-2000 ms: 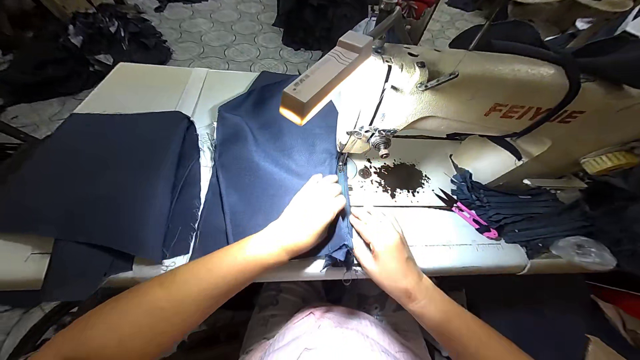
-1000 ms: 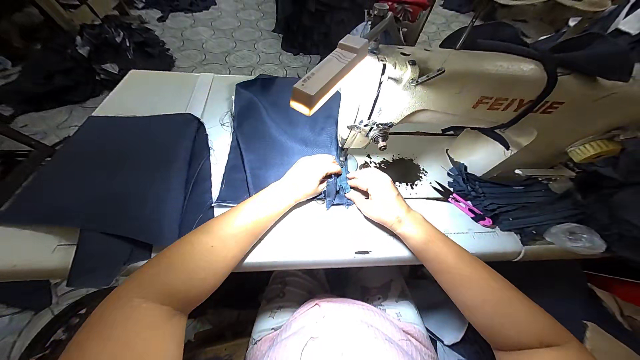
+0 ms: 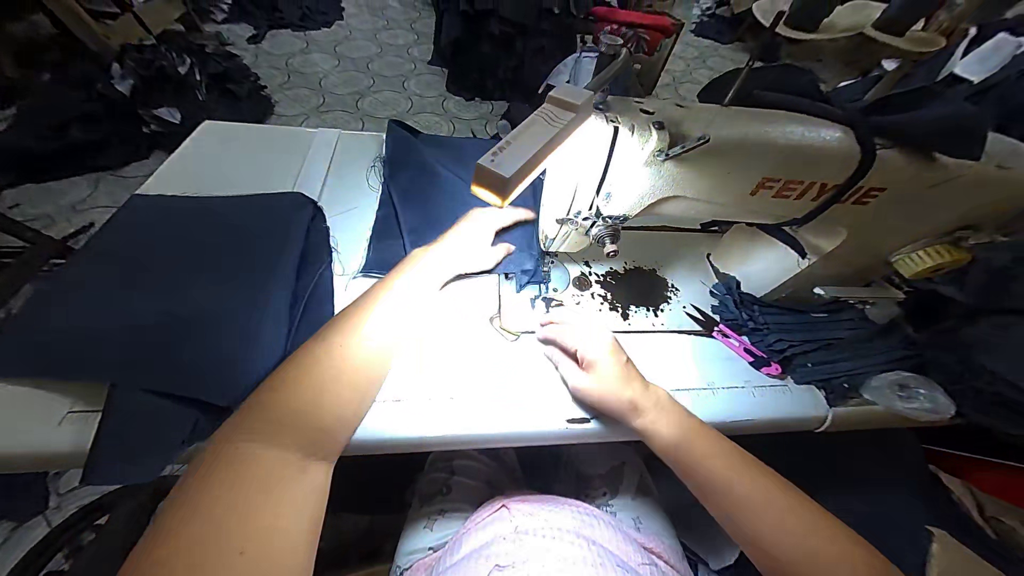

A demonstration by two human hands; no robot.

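Note:
A navy fabric piece lies on the white sewing table, its right edge at the needle and presser foot of a Feiyue sewing machine. My left hand rests over the near part of this fabric, fingers apart, pointing toward the machine head. Nearer the table's front edge, my right hand is on the table just below the needle plate, fingers loosely bent; whether it holds a thread end or nothing is not clear. A lit lamp hangs over the fabric.
A stack of navy fabric lies at the left, over the front edge. Pink thread snips lie to the right, beside gathered dark strips and a clear plastic piece. The machine bed has a dark worn patch.
The navy fabric has moved away from me past the needle. My left hand has gone forward and opened on it. My right hand has come off the fabric's near end, back toward me.

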